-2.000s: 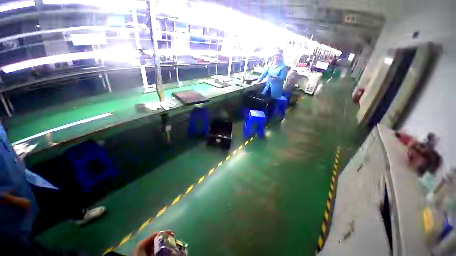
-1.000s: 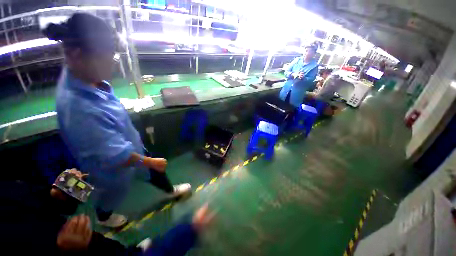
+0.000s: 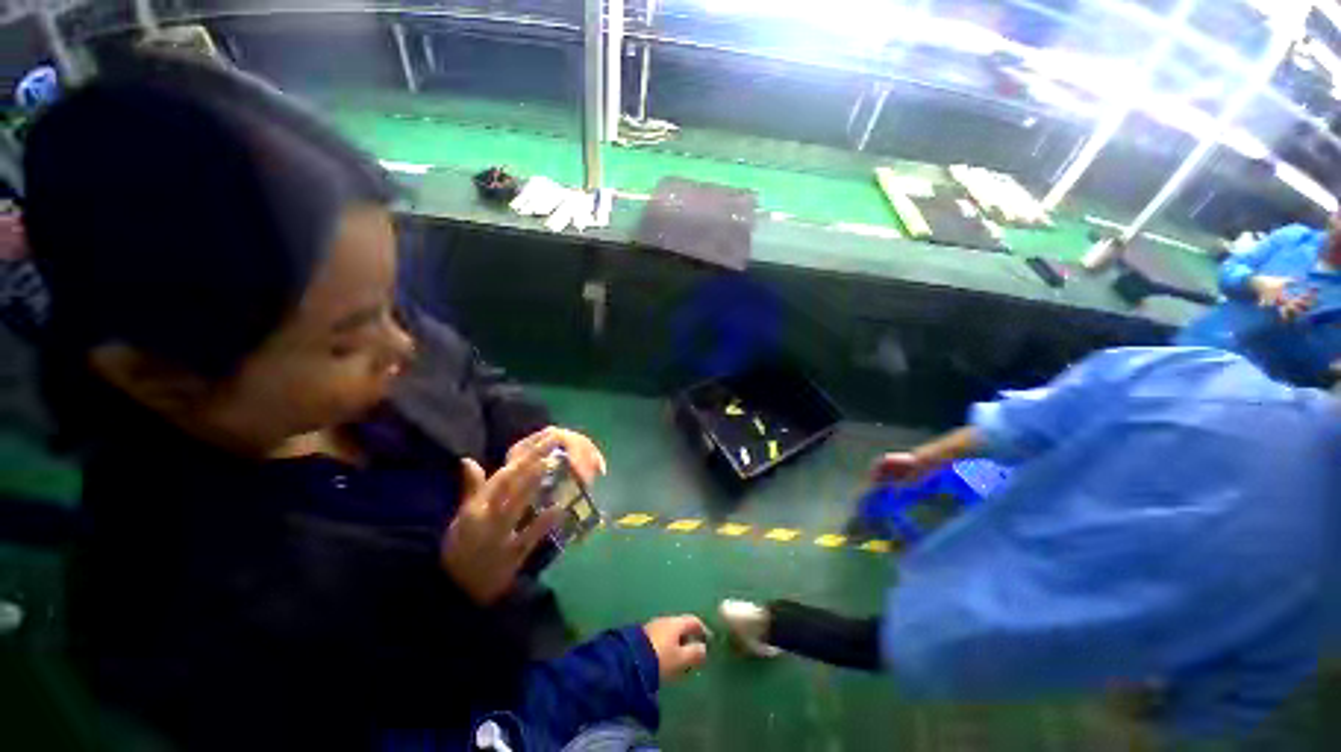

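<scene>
The palm-sized whitish and silver electronic assembly is in both hands of a person in black at the left, in front of me. My left hand, in a navy sleeve, reaches in from the bottom centre. It is small and blurred, with fingers partly curled, and I see nothing in it. It is below and to the right of the assembly, apart from it. My right hand is out of the picture.
A person in light blue is close at the right, beside a blue stool. A black tote with a few yellow pieces stands on the floor by the bench. A black mat lies on the green-topped bench. Another person in blue is at the right edge.
The view has swung left. The person in black now shows close at the left, with both hands on the assembly. The person in light blue has moved from left to right.
</scene>
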